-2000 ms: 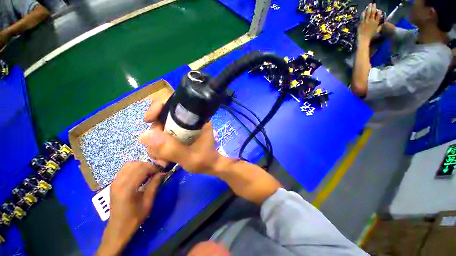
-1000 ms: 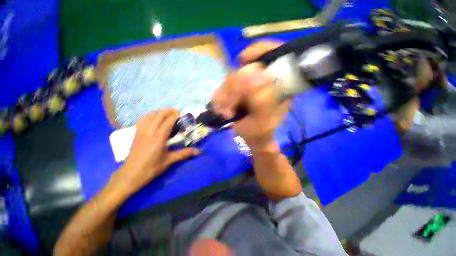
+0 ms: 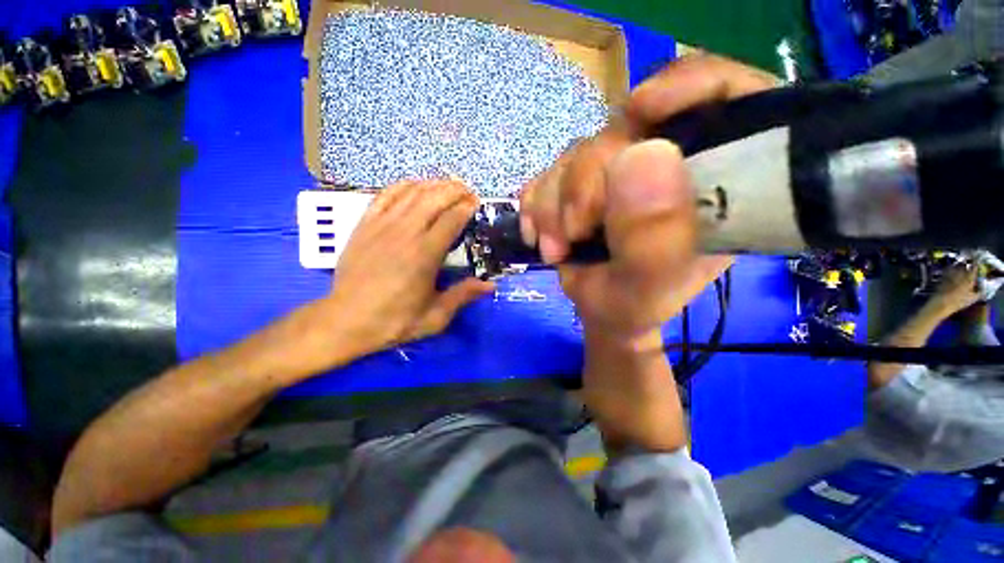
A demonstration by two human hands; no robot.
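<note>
My right hand (image 3: pixel 639 209) is shut on a thick black electric screwdriver (image 3: pixel 760 181) with a pale band, which lies nearly level and points left. Its nose meets a small dark assembly with metal parts (image 3: pixel 492 239). My left hand (image 3: pixel 402 258) holds this assembly from the left, fingers above and thumb below. The assembly is at the white holding strip (image 3: pixel 319 229), whose left end with dark slots shows beside my left hand. My hands hide the bit's tip and much of the strip.
A cardboard box of screws (image 3: pixel 462 99) lies just beyond my hands. Black-and-yellow assemblies (image 3: pixel 149 61) stand in a row at top left; more (image 3: pixel 831 297) lie at right by black cords (image 3: pixel 705 330). Another person's arm (image 3: pixel 925 319) is at far right. Blue sheet (image 3: pixel 253 330) lies underneath.
The view has turned and moved closer. The screwdriver has tipped from upright to nearly level, pointing left. Both hands keep their holds, and the assembly is now plainer to see.
</note>
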